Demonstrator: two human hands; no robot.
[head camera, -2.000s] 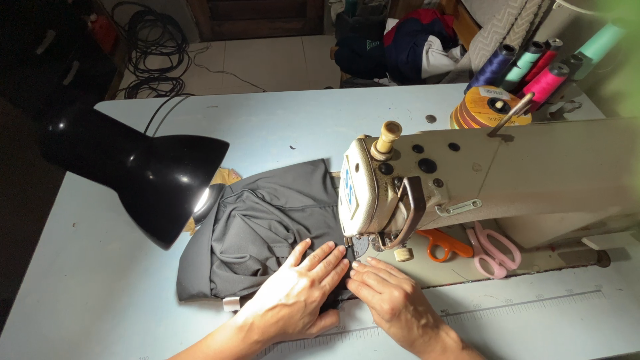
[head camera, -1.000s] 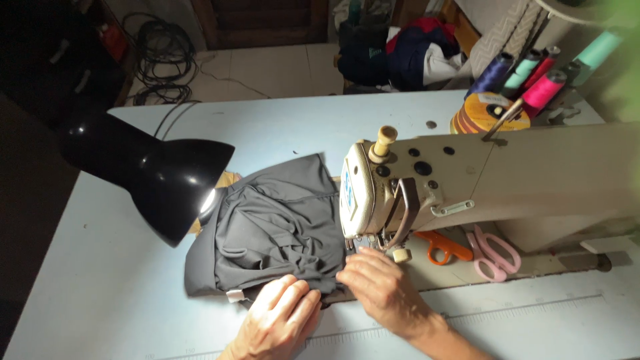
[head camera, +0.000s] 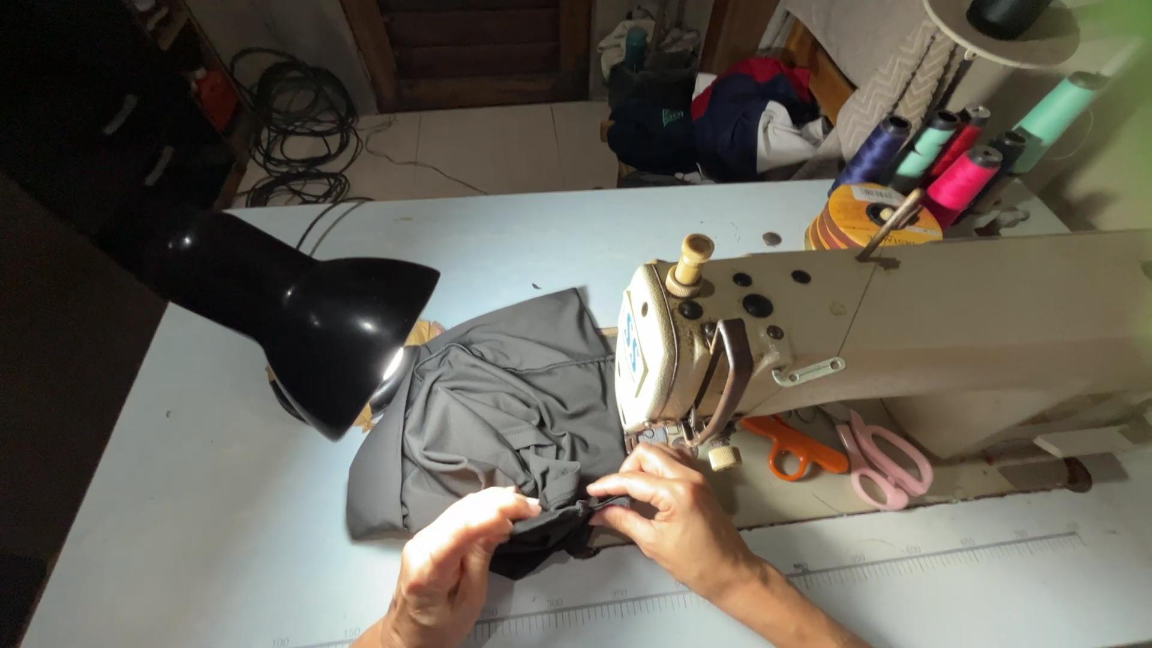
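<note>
A dark grey fabric garment (head camera: 504, 396) lies bunched on the pale blue table, left of the head of an industrial sewing machine (head camera: 666, 351). My left hand (head camera: 454, 558) pinches the garment's near edge between thumb and fingers. My right hand (head camera: 670, 513) holds a fold of the same edge between thumb and forefinger, just in front of the presser foot area, which its fingers partly hide. The needle itself cannot be made out. Orange thread snips (head camera: 794, 447) and pink-handled scissors (head camera: 886, 463) lie on the machine bed to the right of my right hand.
A black desk lamp (head camera: 333, 333) leans over the garment from the left. Thread cones (head camera: 963, 184) and a yellow-orange reel (head camera: 873, 220) stand behind the machine arm. A printed ruler scale (head camera: 648, 594) runs along the near table. Coiled cables (head camera: 301, 126) and piled clothes (head camera: 729, 126) are beyond the table.
Both hands lay flat on the cloth by the presser foot two seconds ago. The left has since drawn back toward me, and both now pinch the near edge, which is lifted and folded.
</note>
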